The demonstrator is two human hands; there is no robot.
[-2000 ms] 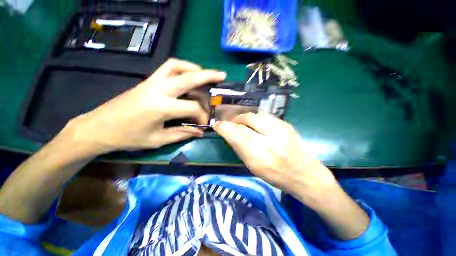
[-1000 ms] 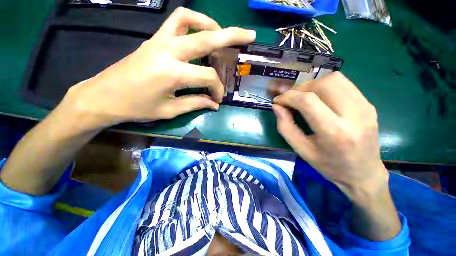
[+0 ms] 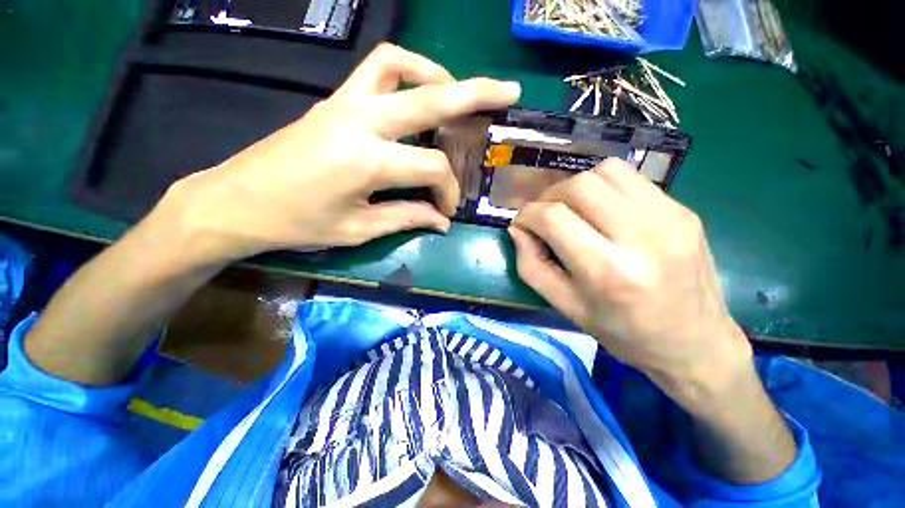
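A phone middle frame, black-rimmed with a silvery interior, lies on the green mat in front of me. An orange flex tab shows near its left end. My left hand grips the frame's left end between fingers and thumb. My right hand is over the frame's right half, thumb and fingertips together at the near long edge; whether a strip is between them is hidden. A loose pile of beige strips lies just beyond the frame.
A black phone tray at left holds another phone frame in its far recess. A blue parts bin with strips and a clear zip bag stand at the far side. Small black pieces lie scattered at right.
Since two seconds ago, a thin strip at my left fingertips is no longer seen there. Since one second ago, my right fingertips have moved left along the frame's near edge. My left hand keeps holding the frame.
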